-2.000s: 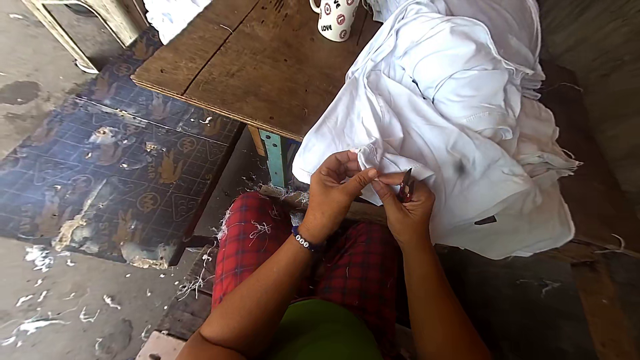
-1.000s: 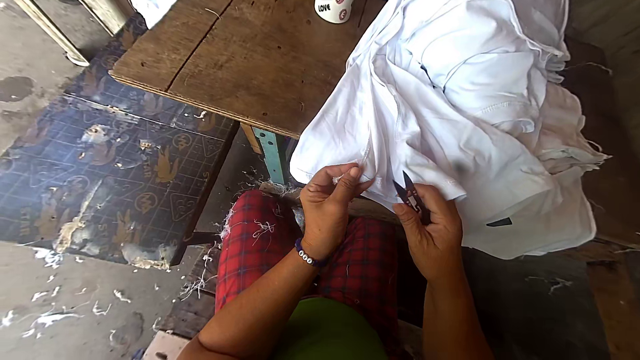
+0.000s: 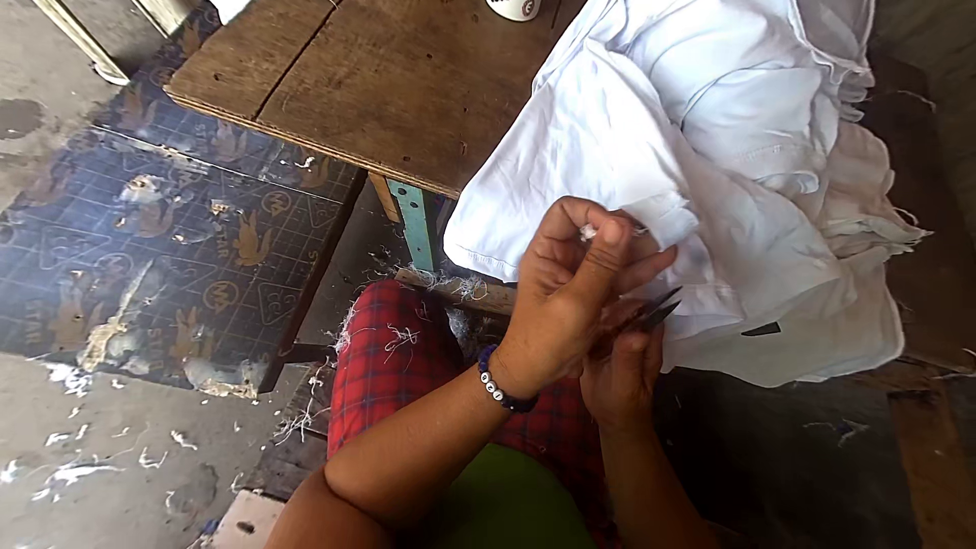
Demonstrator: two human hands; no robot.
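Note:
White fabric garments (image 3: 732, 137) lie heaped over the right side of the wooden table and hang past its front edge. My left hand (image 3: 579, 282) is raised at the near edge of the cloth, with a small white tuft of thread between thumb and forefinger; a folded cloth edge (image 3: 663, 217) lies against its fingers. Just below and to the right, my right hand (image 3: 625, 366) holds small dark thread snips (image 3: 648, 314), their pointed blades apart and aimed up to the right. The left hand partly hides the snips' handle.
The brown wooden table (image 3: 366, 84) bears a white patterned mug (image 3: 515, 8) at its far edge. A dark printed board (image 3: 152, 252) stands at the left. Thread scraps (image 3: 76, 465) litter the floor and my red plaid trousers (image 3: 396, 335). A teal table leg (image 3: 412, 221) is ahead.
My left hand has risen off the cloth's lower edge and now pinches a white tuft. The right hand, which was apart from the left a second ago, is now partly behind it.

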